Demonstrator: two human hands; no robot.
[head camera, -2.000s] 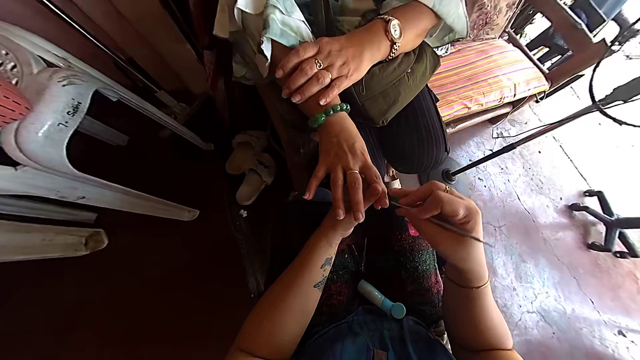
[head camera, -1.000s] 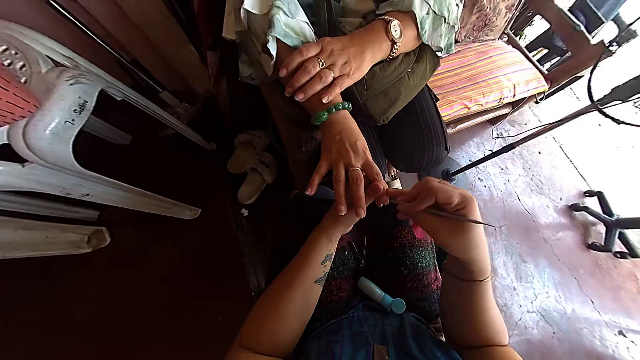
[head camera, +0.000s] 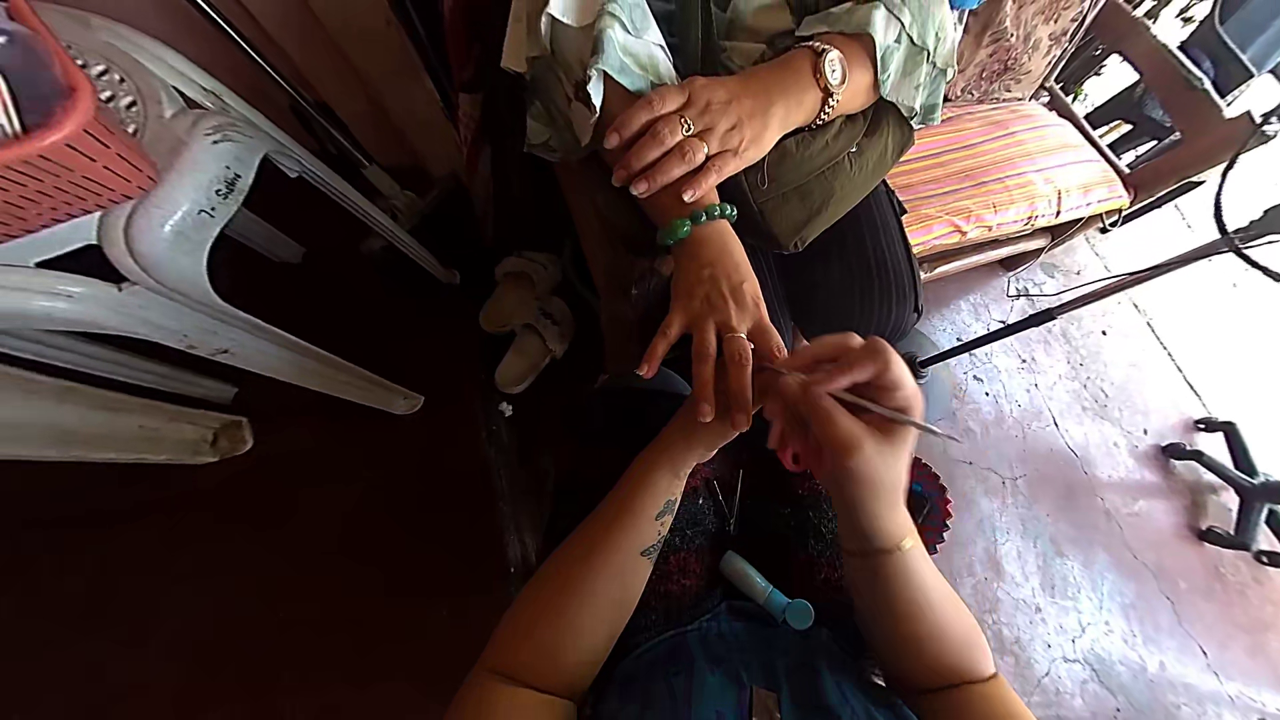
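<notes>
A person sits facing me, one hand (head camera: 715, 300) with a green bead bracelet (head camera: 697, 224) stretched toward me. Beneath its fingers, my left hand (head camera: 705, 430) supports it and is mostly hidden. My right hand (head camera: 845, 410) pinches a thin metal manicure tool (head camera: 895, 414), its front end at the person's fingers near the thumb side of my left hand. The person's other hand (head camera: 690, 140), with rings and a wristwatch (head camera: 830, 75), rests across their forearm. On my lap lie a pale blue tube (head camera: 750, 583) with a blue cap and thin metal tools (head camera: 732, 503).
White plastic chairs (head camera: 190, 210) stand at the left, one bearing a red basket (head camera: 70, 165). Beige slippers (head camera: 530, 320) lie on the dark floor. A striped cushioned seat (head camera: 1010, 165), a black stand pole (head camera: 1040, 318) and a wheeled chair base (head camera: 1240, 490) are at the right.
My right hand has turned and risen slightly beside the person's fingers, still holding the thin tool. The person's hands and my left hand stay about where they were.
</notes>
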